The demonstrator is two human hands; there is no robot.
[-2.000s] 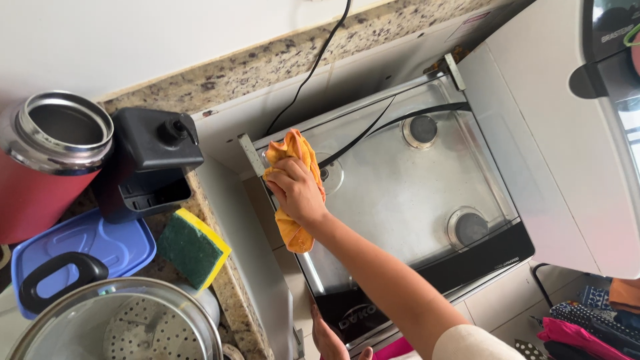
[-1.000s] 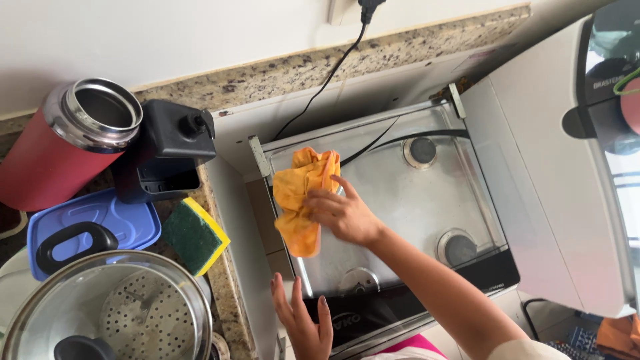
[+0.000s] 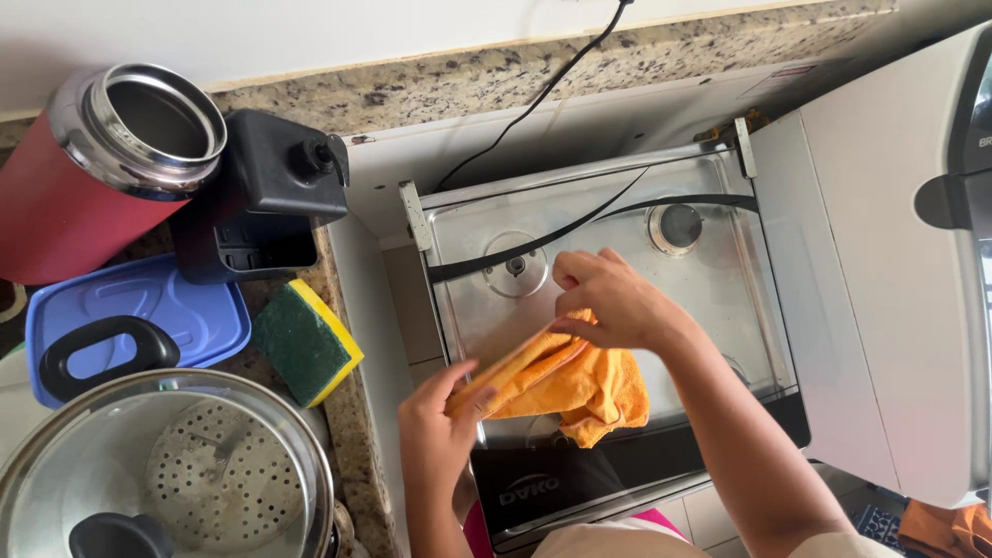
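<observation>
An orange cloth (image 3: 573, 384) is stretched between both hands above the front part of a steel gas cooktop (image 3: 597, 232). My left hand (image 3: 449, 411) pinches the cloth's left end, near the cooktop's left edge. Over the middle of the cooktop, my right hand (image 3: 608, 298) grips the cloth's upper edge. The cloth's loose part hangs down to the right. Behind the hands are an uncovered burner (image 3: 515, 264) at the back left and another burner (image 3: 676, 226) at the back right. A burner at the front right is mostly hidden by my right forearm. A black strip (image 3: 535, 246) crosses the back left burner.
On the granite counter at left stand a red flask (image 3: 85, 178), a black soap dispenser (image 3: 287, 167), a blue lid (image 3: 209, 302), a green and yellow sponge (image 3: 306, 341) and a pot with a glass lid (image 3: 85, 442). A white appliance (image 3: 868, 256) borders the right. A black cord (image 3: 542, 97) hangs behind.
My left hand has come up from the cooktop's front edge and taken hold of the cloth. The cloth, in my right hand before, has moved from the back left toward the front middle.
</observation>
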